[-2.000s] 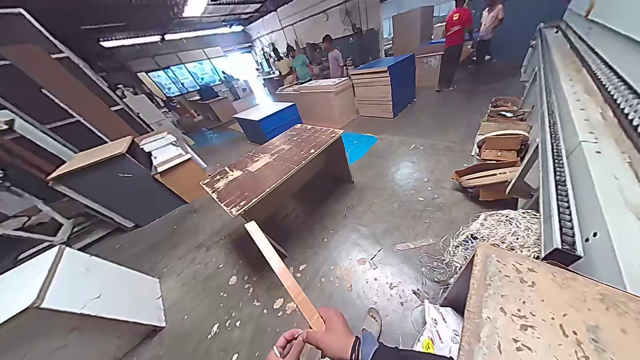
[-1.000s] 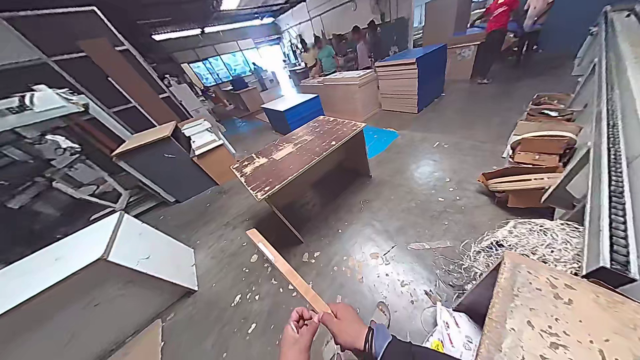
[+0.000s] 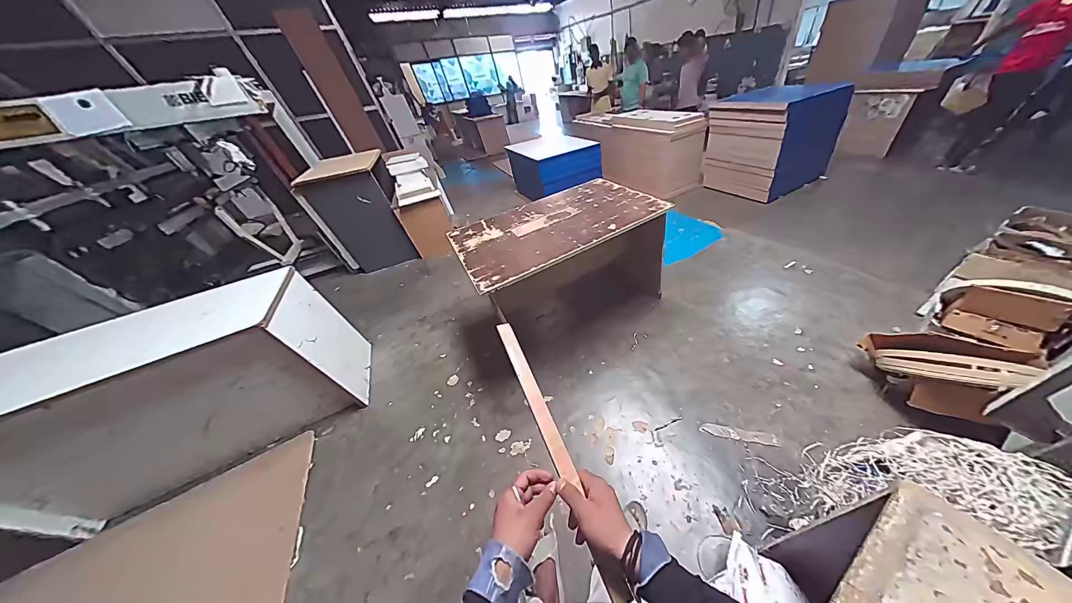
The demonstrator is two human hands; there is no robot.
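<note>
A long narrow wooden strip (image 3: 543, 410) points away from me over the concrete floor, its far end just short of the worn brown table (image 3: 569, 222). My right hand (image 3: 596, 512) is closed around its near part. Close beside it, my left hand (image 3: 526, 508) has bent fingers, with the thumb and fingertips near the strip's edge; a small pale thing seems to show between them, too small to name. Whether the left hand touches the strip is hard to tell.
White-topped cabinet (image 3: 318, 343) and brown board (image 3: 209, 519) lie left. Shredded strips (image 3: 946, 477), a worn-topped box (image 3: 955, 553) and cardboard pieces (image 3: 963, 360) are right. Stacked panels (image 3: 741, 151) stand behind; people are farther back, one in a red shirt (image 3: 1038, 38).
The view has swung to the right part of the way leftward, showing more of the left shelving. The right hand still holds the strip, and the left hand stays beside it.
</note>
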